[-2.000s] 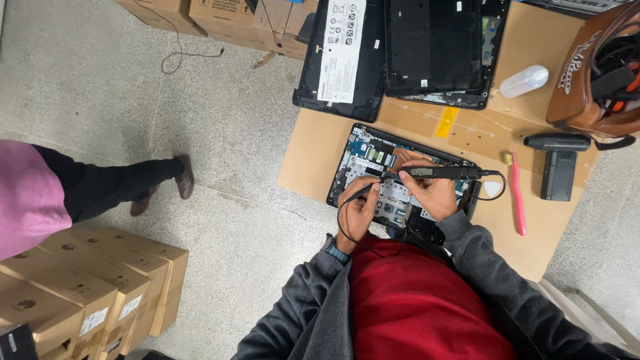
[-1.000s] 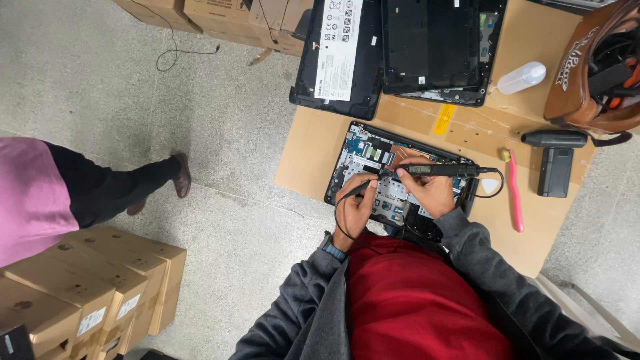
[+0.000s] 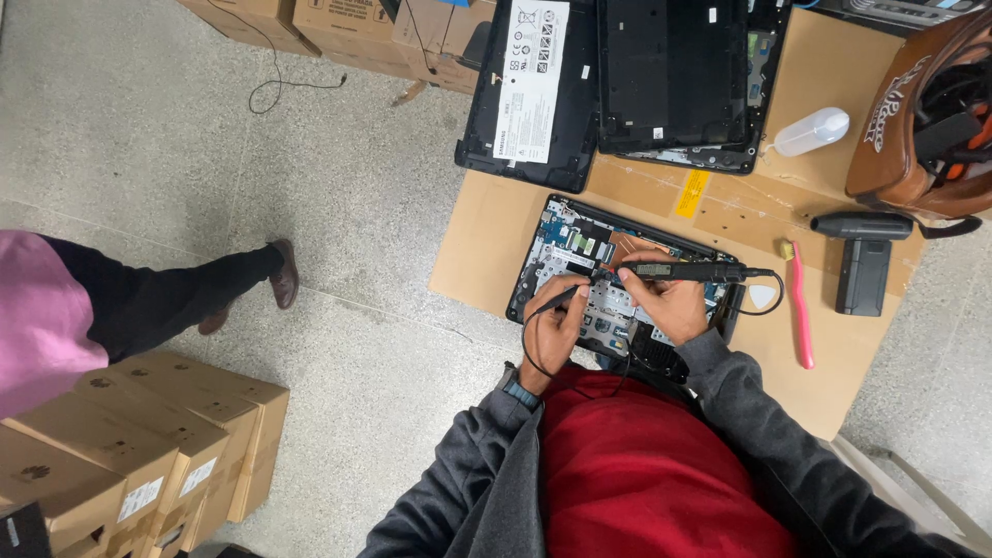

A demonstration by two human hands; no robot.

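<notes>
An opened laptop (image 3: pixel 612 322) with its circuit boards and metal frame exposed lies in front of me on a cardboard-covered work surface. My right hand (image 3: pixel 666 298) holds a black pen-type multimeter (image 3: pixel 686 271) with a small display, its tip end over the laptop's middle. A thin black test probe (image 3: pixel 559 299) is between the fingers of my left hand (image 3: pixel 554 329), close to the meter's tip. A black cable runs from the meter's rear, and another loops from the probe past my left wrist. The exact contact points of both tips are too small to tell.
Behind the laptop lie a black cover with a Samsung battery (image 3: pixel 531 85) and stacked laptop parts (image 3: pixel 673 77). To the right are a plastic bottle (image 3: pixel 812 132), brown tool bag (image 3: pixel 891 155), black cordless tool (image 3: pixel 862 263) and pink toothbrush (image 3: pixel 801 310). A person (image 3: pixel 155 294) stands left, near cardboard boxes (image 3: pixel 178 434).
</notes>
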